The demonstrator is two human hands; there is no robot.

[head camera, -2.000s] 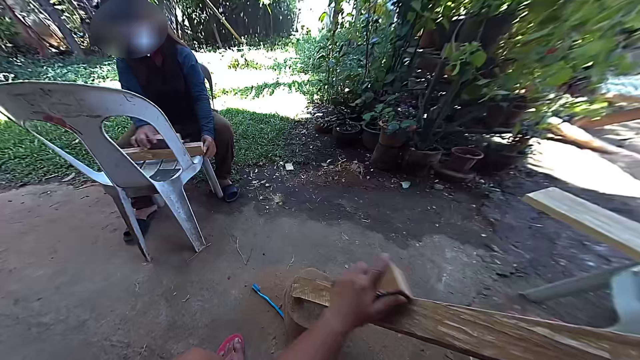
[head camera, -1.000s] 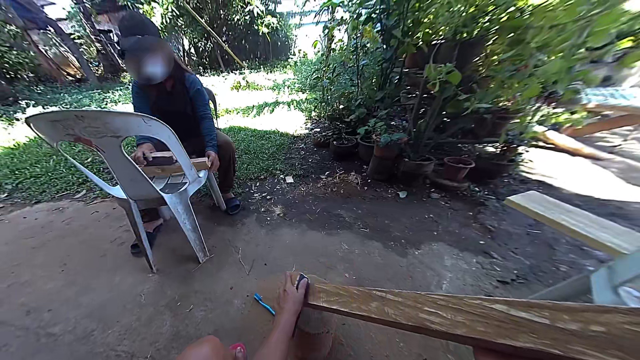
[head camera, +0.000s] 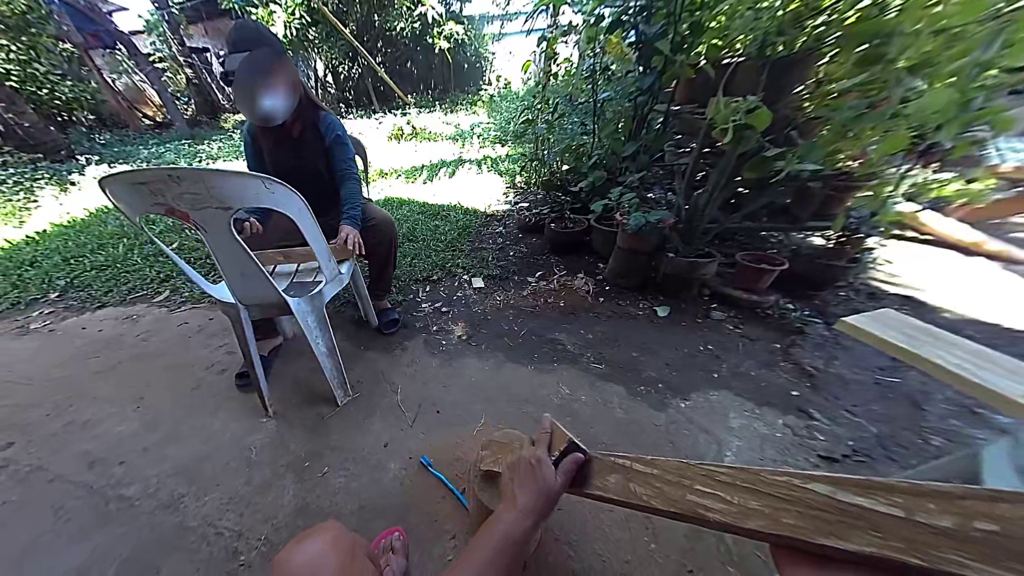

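My left hand (head camera: 534,480) is closed around a small wooden block (head camera: 566,438) with a dark strip on it, pressed on a long rough wooden board (head camera: 768,496) close to its near-left end. The board's end lies over a round, stump-like support (head camera: 490,490). From there the board runs off to the right edge of the view. A patch of skin shows under the board at the bottom right; whether it is a leg or a hand, I cannot tell. My right hand is not plainly visible. A blue toothbrush-like item (head camera: 444,482) lies on the ground left of the support.
A seated person (head camera: 308,160) has one hand on a board (head camera: 300,255) across a white plastic chair (head camera: 240,232). Another pale plank (head camera: 936,352) juts in at right. Potted plants (head camera: 756,270) line the garden edge. My foot in a pink flip-flop (head camera: 390,552) is below.
My left hand has moved with the block from the board's end rightward along the board since the last earlier frame. The other person's hand on the left has shifted off their board.
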